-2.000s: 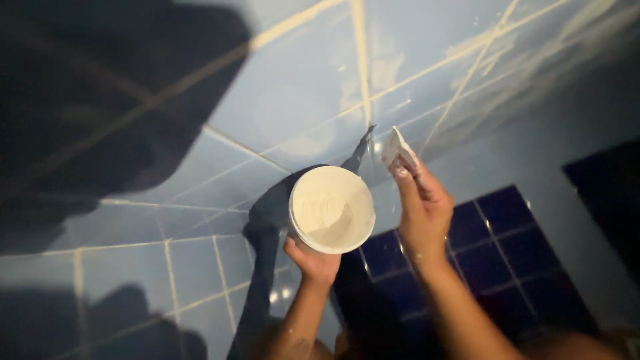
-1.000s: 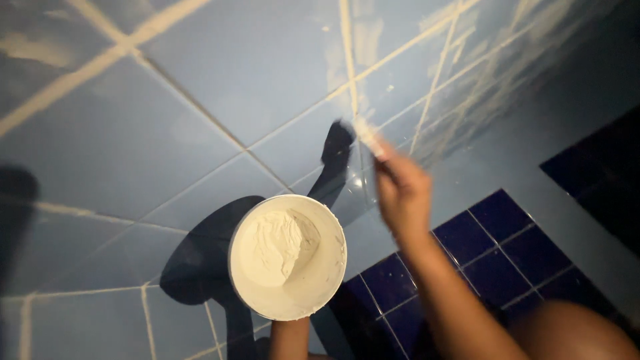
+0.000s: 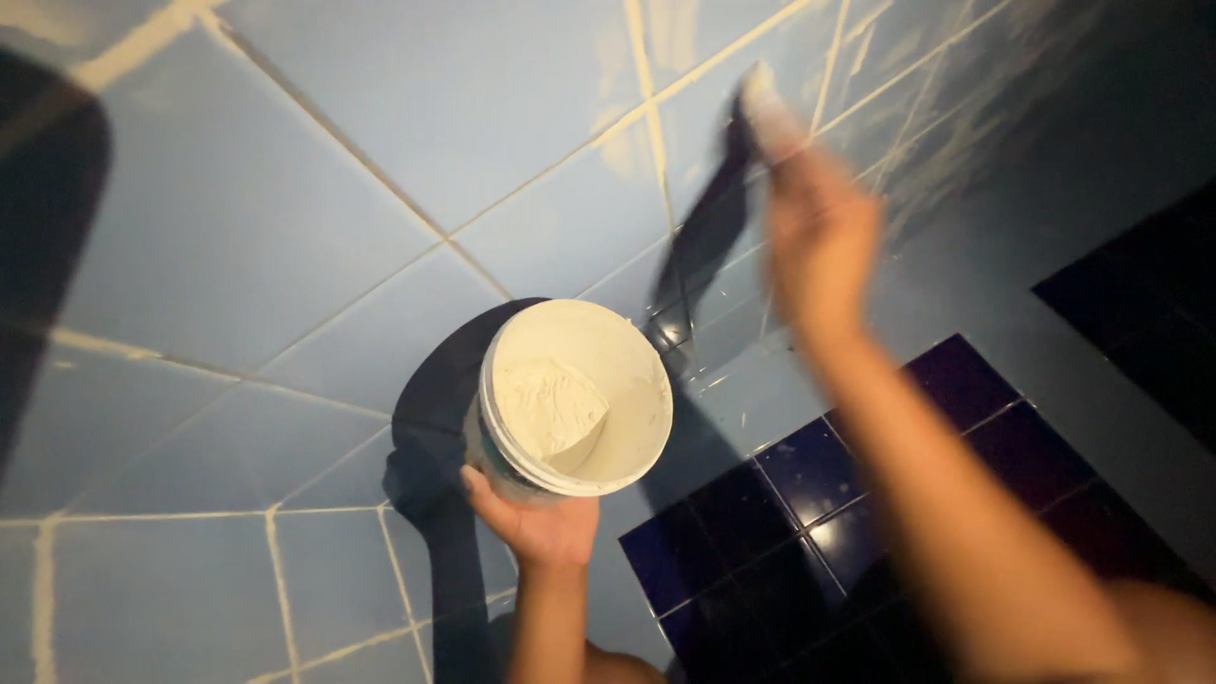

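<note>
My left hand point(image 3: 546, 527) grips a white plastic tub point(image 3: 494, 456) from below, its mouth tilted toward me. Pale, creamy grout or filler paste point(image 3: 549, 404) lies against one side inside it. Up and to the right, my right hand point(image 3: 822, 228) is blurred, its fingers closed on a small spreader point(image 3: 760, 90) with whitish paste on it. The spreader is close to the light blue wall tiles point(image 3: 541, 104); whether it touches them cannot be told.
Cream paste fills several tile joints and smears the tiles at the upper right; other joints point(image 3: 351, 147) look dark. Dark blue tiles point(image 3: 807, 475) lie low on the right, with another dark patch point(image 3: 1140, 304) beyond. Shadows of the hands and tub fall on the wall.
My right hand, with the spreader, has moved up and away from the joint crossing where it was one second ago. The tub stays in my left hand. The view has shifted.
</note>
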